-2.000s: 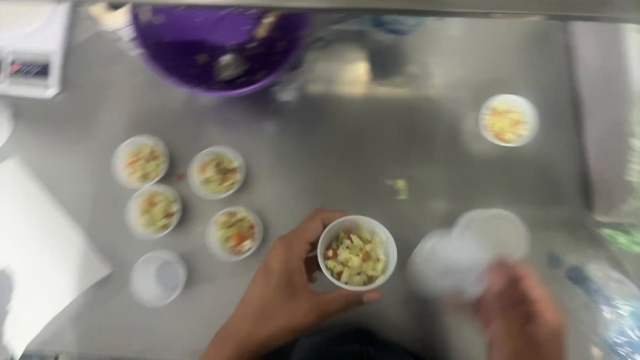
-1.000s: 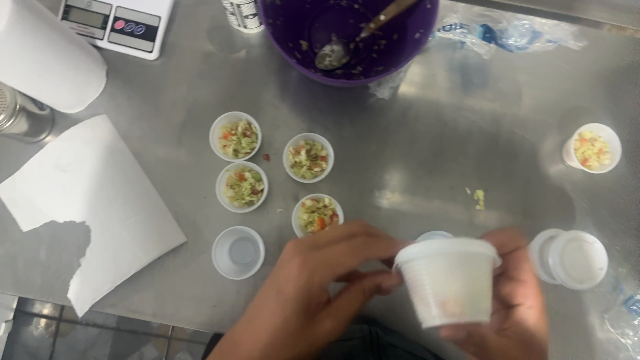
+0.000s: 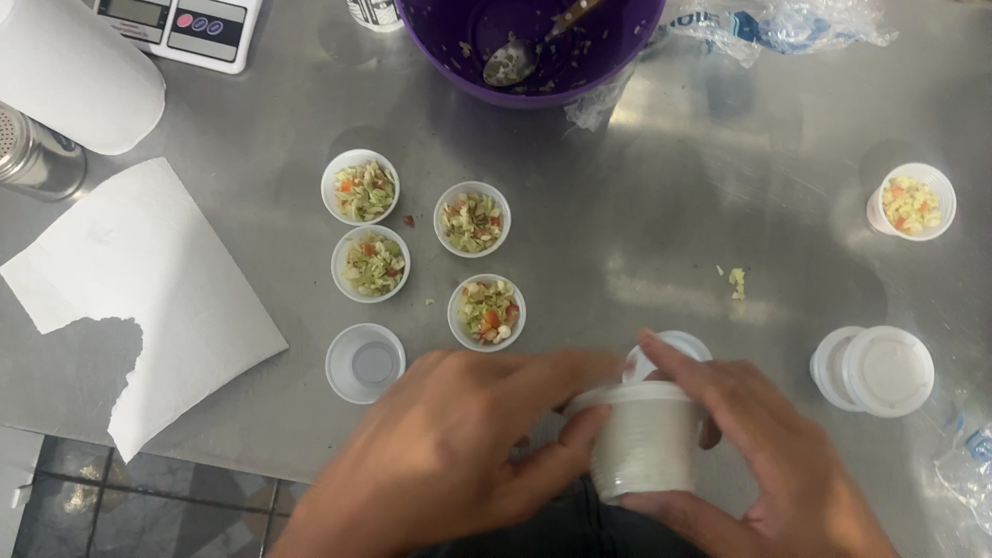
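Observation:
Between my two hands is a translucent white plastic cup [image 3: 647, 446], tilted, with a white rim or lid at its top. My left hand [image 3: 457, 434] touches its left side near the rim, blurred by motion. My right hand [image 3: 756, 449] grips it from the right, fingers at the rim and thumb below. Just beyond it a round plastic piece [image 3: 670, 349] shows, partly hidden by my fingers. Left of centre stand several small cups of chopped vegetable salad [image 3: 471, 219] and one empty cup [image 3: 366, 363]. Stacked plastic lids [image 3: 887, 372] lie to the right.
A purple bowl [image 3: 527, 97] with a metal spoon [image 3: 511, 63] stands at the back, plastic film [image 3: 775, 31] beside it. Another filled cup [image 3: 912, 201] is at the right. A kitchen scale [image 3: 208, 31], paper roll [image 3: 85, 77], metal shaker [image 3: 43, 155] and torn paper towel [image 3: 155, 287] occupy the left.
Two seconds ago my left hand held the cup upright with its salad showing and my right hand was apart near the lids. Both hands are now at the cup, which is tilted. The view has shifted.

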